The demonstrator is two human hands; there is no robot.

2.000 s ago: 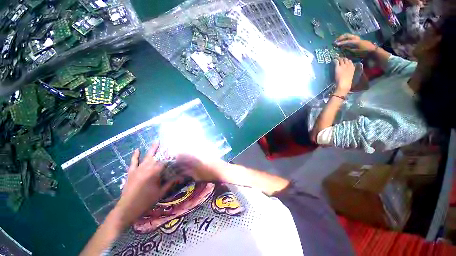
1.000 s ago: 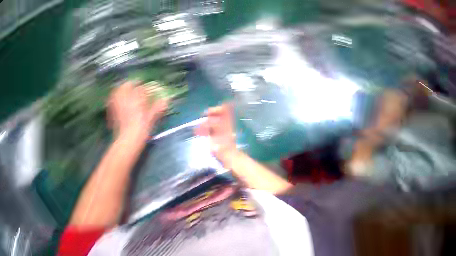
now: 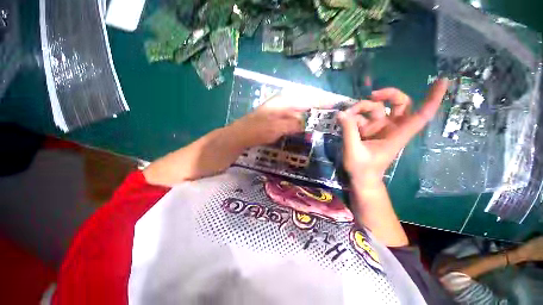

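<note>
A small circuit board (image 3: pixel 323 121) with pale rectangular pads is held up between my hands over the glossy adhesive sheet (image 3: pixel 239 98). My left hand (image 3: pixel 271 126) grips the board's left side with its fingers. My right hand (image 3: pixel 381 128) has thumb and index fingertips together at the board's right edge, with the other fingers spread. Whether a tiny pad is at those fingertips cannot be seen. The sheet lies at the table edge against the printed shirt, with strong glare near its top and partly hidden by both hands.
A loose pile of green boards (image 3: pixel 339 27) lies beyond the sheet. Striped adhesive sheets (image 3: pixel 80 65) and a white smartphone (image 3: pixel 125 12) are at the left. Bubble wrap (image 3: pixel 446 173) with handled boards (image 3: pixel 467 104) lies at right. Another person's arm (image 3: pixel 506 259) shows at lower right.
The view has swung left, so the pile is now straight ahead. My hands, apart and blurred one second ago, are now together over the sheet with a board between them.
</note>
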